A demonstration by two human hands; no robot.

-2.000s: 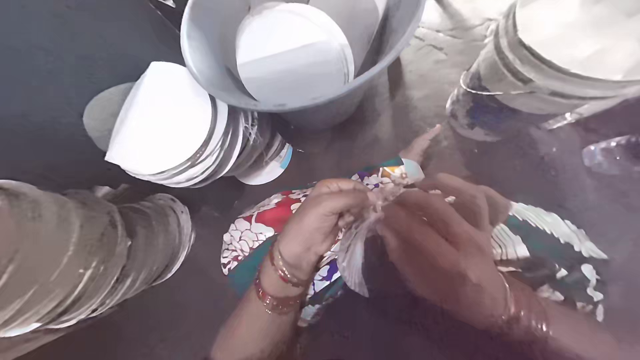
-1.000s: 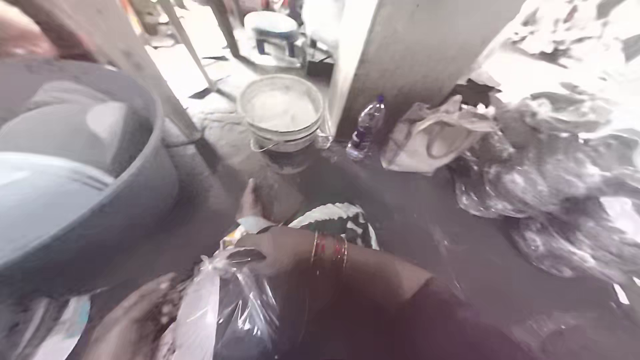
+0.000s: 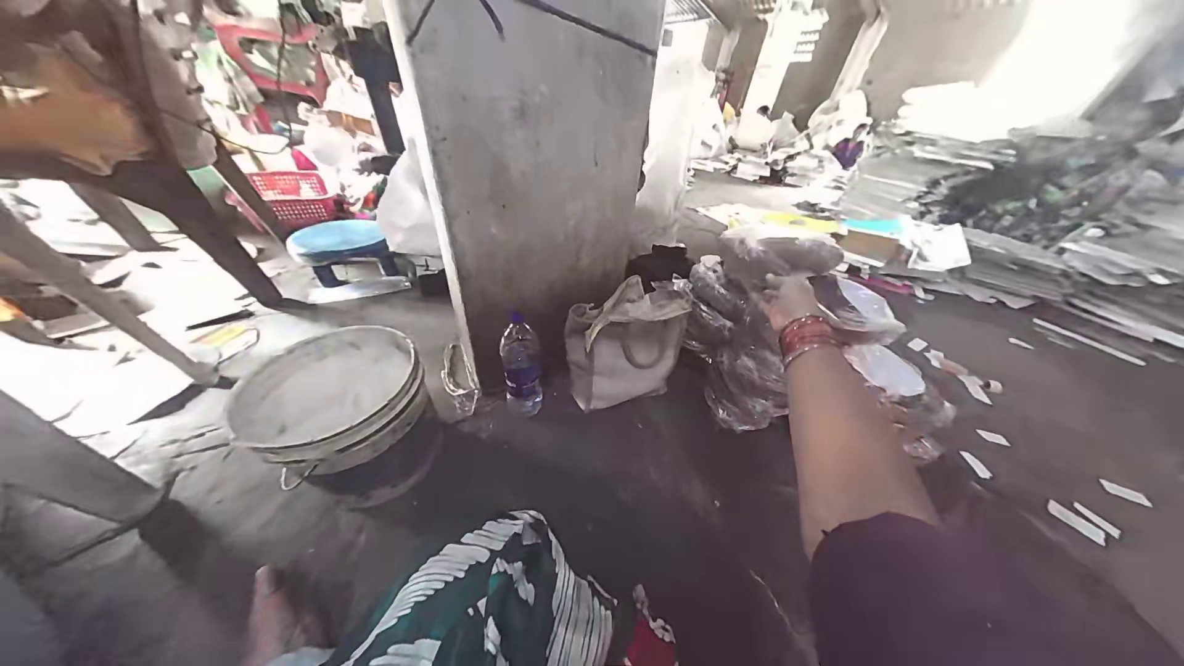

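Observation:
My right hand (image 3: pixel 789 301), with red and gold bangles at the wrist, reaches out at the right to a pile of clear plastic bags with contents (image 3: pixel 740 370). The hand is at the top of the pile, against a filled plastic bag (image 3: pixel 782 252); its fingers are blurred, so whether it grips the bag cannot be told. My left hand is out of view. Left of the pile a pale cloth tote bag (image 3: pixel 624 356) stands on the floor, beside an upright water bottle with a purple cap (image 3: pixel 522 365).
A lidded bucket (image 3: pixel 324 393) stands at the left. Behind the bottle rises a concrete pillar (image 3: pixel 541 176). Farther back are a blue stool (image 3: pixel 338 242) and a red basket (image 3: pixel 291 196). Paper strips (image 3: pixel 1076 523) lie on the floor at the right; patterned cloth (image 3: pixel 499 592) covers my leg.
The view has swung far to the right. My right hand, earlier at a clear plastic bag in front of me, is now stretched out to the pile. My left hand has gone out of view.

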